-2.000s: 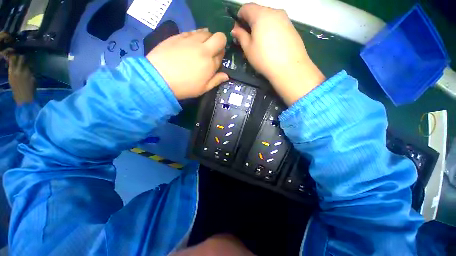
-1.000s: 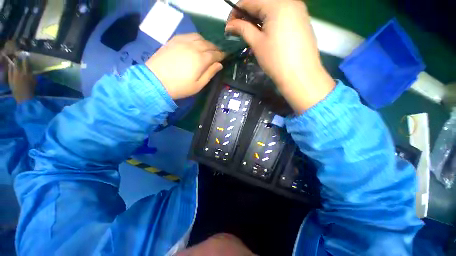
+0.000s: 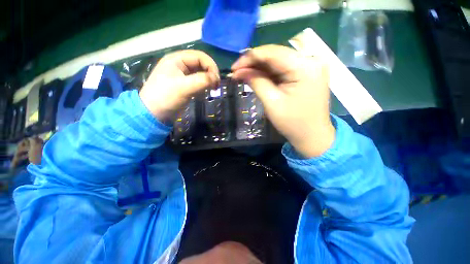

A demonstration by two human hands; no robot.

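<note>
The black assembly tray (image 3: 227, 143) lies in front of me, with several dark phone housings (image 3: 215, 116) side by side, marked with small white, silver and orange spots. My left hand (image 3: 183, 80) is above the tray's upper left, thumb and forefinger close together. My right hand (image 3: 286, 85) is above the upper right, with its fingertips near the left ones, at the housings' top ends. The view is blurred, and whether either hand pinches a small thing cannot be told. No tweezers can be made out. The hands hide parts of the tray.
A blue bin (image 3: 230, 26) stands beyond my hands. A white strip (image 3: 340, 77) and a clear plastic bag (image 3: 365, 41) lie to the right. A blue reel (image 3: 72, 100) is at left, near another person's hand (image 3: 32, 149) at the far left.
The view has swung right, so the bin, strip and reel sit further left. My hands have come together over the tray's top. The dark tweezers seen in my right hand before no longer show.
</note>
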